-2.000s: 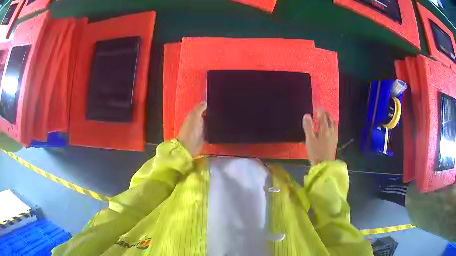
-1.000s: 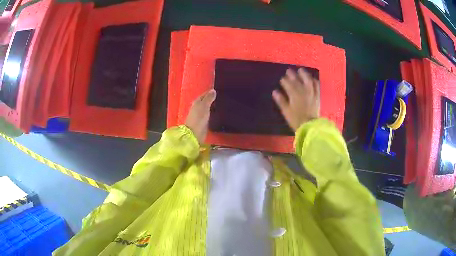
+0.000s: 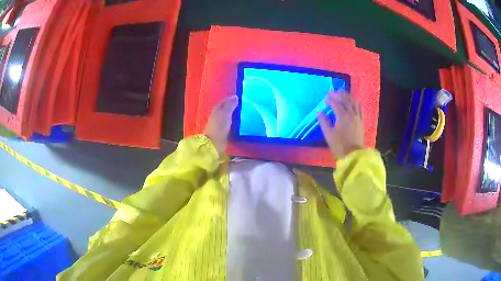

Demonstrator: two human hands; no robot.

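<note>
A tablet point(image 3: 280, 107) lies flat on a red foam tray point(image 3: 285, 45) in front of me, its screen lit with a bright blue and cyan curved pattern. My left hand point(image 3: 221, 123) rests at the tablet's left edge, thumb against the border, fingers mostly hidden. My right hand point(image 3: 343, 123) is over the tablet's lower right part, fingers apart and holding nothing. I cannot tell whether its fingertips touch the screen.
A dark tablet point(image 3: 131, 68) lies on red foam at the left, beside stacked foam trays point(image 3: 57, 71). A blue tape dispenser point(image 3: 413, 129) with yellow tape point(image 3: 437, 125) stands at the right, near more foam with a tablet point(image 3: 490, 151). A blue crate point(image 3: 35, 249) is at lower left.
The tablet's screen has turned from black to lit blue. My right hand moved onto the tablet's right part, then slightly down and right. My left hand stays at the left edge.
</note>
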